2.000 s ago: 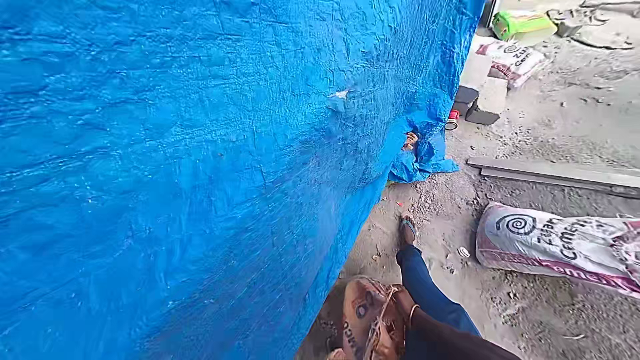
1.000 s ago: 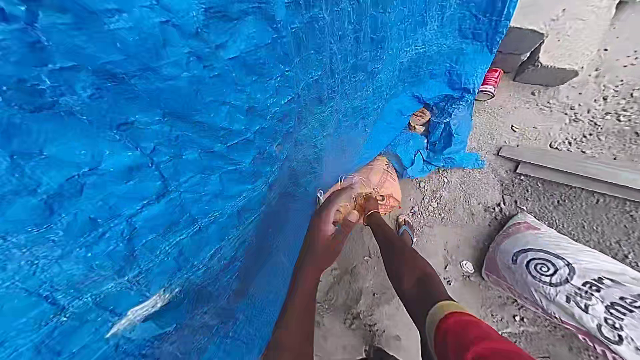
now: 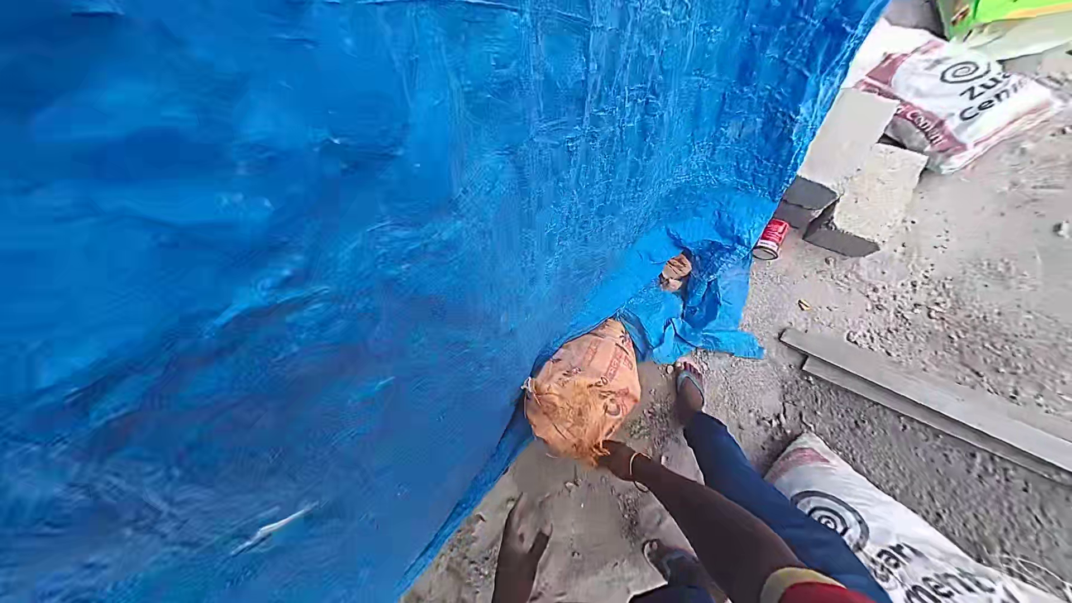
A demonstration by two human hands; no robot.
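A filled orange woven sack (image 3: 590, 385) stands on the ground at the foot of a large blue tarpaulin (image 3: 352, 251), part of it tucked beneath the sheet's edge. My right hand (image 3: 618, 461), with a thin band at the wrist, touches the frayed lower end of the sack; its fingers are partly hidden, and a firm grip cannot be made out. Below and left of the sack, my left hand (image 3: 523, 540) is apart from it, thumb spread, holding nothing. My sandalled foot (image 3: 689, 385) is just right of the sack.
A cement bag (image 3: 888, 536) lies at lower right, another (image 3: 963, 96) at upper right. Long grey boards (image 3: 930, 398) lie across the gritty ground. Grey blocks (image 3: 875, 188) and a red can (image 3: 770, 239) stand by the tarpaulin's right edge. A reddish lump (image 3: 675, 271) shows among its folds.
My left hand has come away from the orange sack, where it was a second ago, and is now lower. The right hand remains at the sack.
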